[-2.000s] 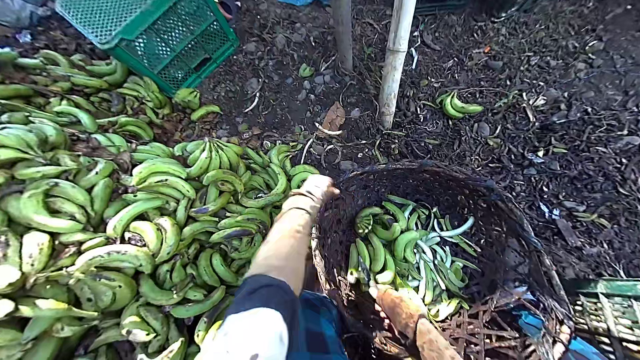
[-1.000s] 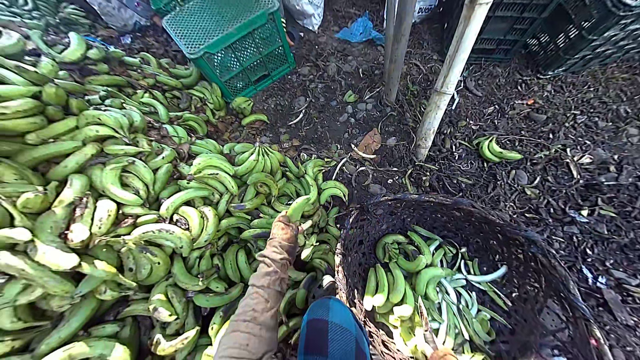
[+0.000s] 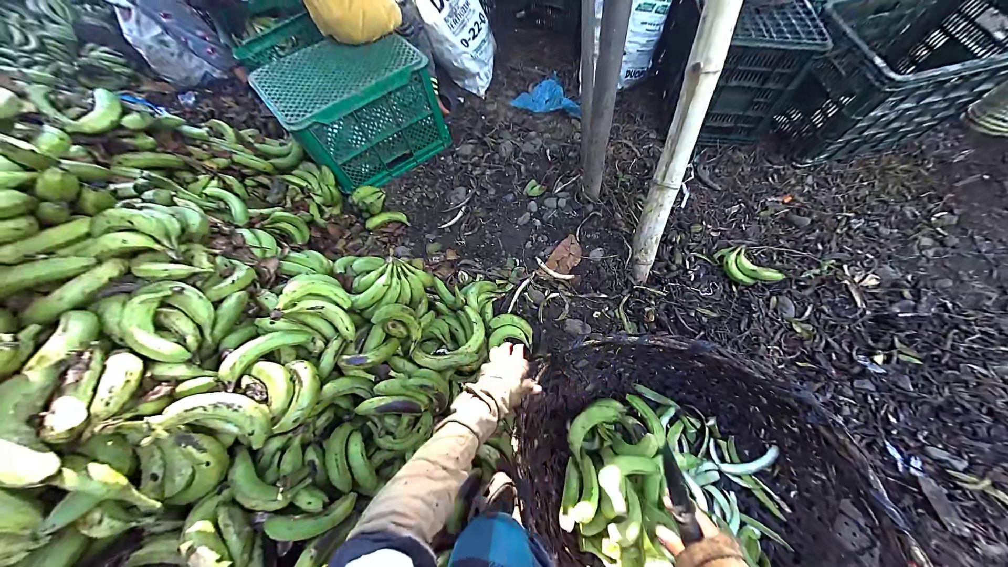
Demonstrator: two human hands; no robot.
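Observation:
My left hand (image 3: 508,376) is at the right edge of a large pile of green bananas (image 3: 268,346), its fingertips at a small bunch (image 3: 510,329) beside the basket rim. Whether the fingers grip that bunch is not clear. Low in the view, my right hand (image 3: 697,539) holds a dark-bladed knife (image 3: 676,484) over the dark woven basket (image 3: 819,441). Inside the basket lie green bananas (image 3: 610,449) and pale green peel strips (image 3: 713,472), just left of and beyond the knife.
A green plastic crate (image 3: 354,102) stands beyond the pile, with a person's yellow-clad part (image 3: 354,17) behind it. Wooden poles (image 3: 685,142) rise beyond the basket. Dark crates (image 3: 890,87), white sacks (image 3: 461,39) and a blue plastic scrap (image 3: 547,96) lie farther back.
My left hand has moved from the bananas in the pile toward the basket's left rim. Two seconds ago it was at that rim. The view has shifted, showing more crates and sacks.

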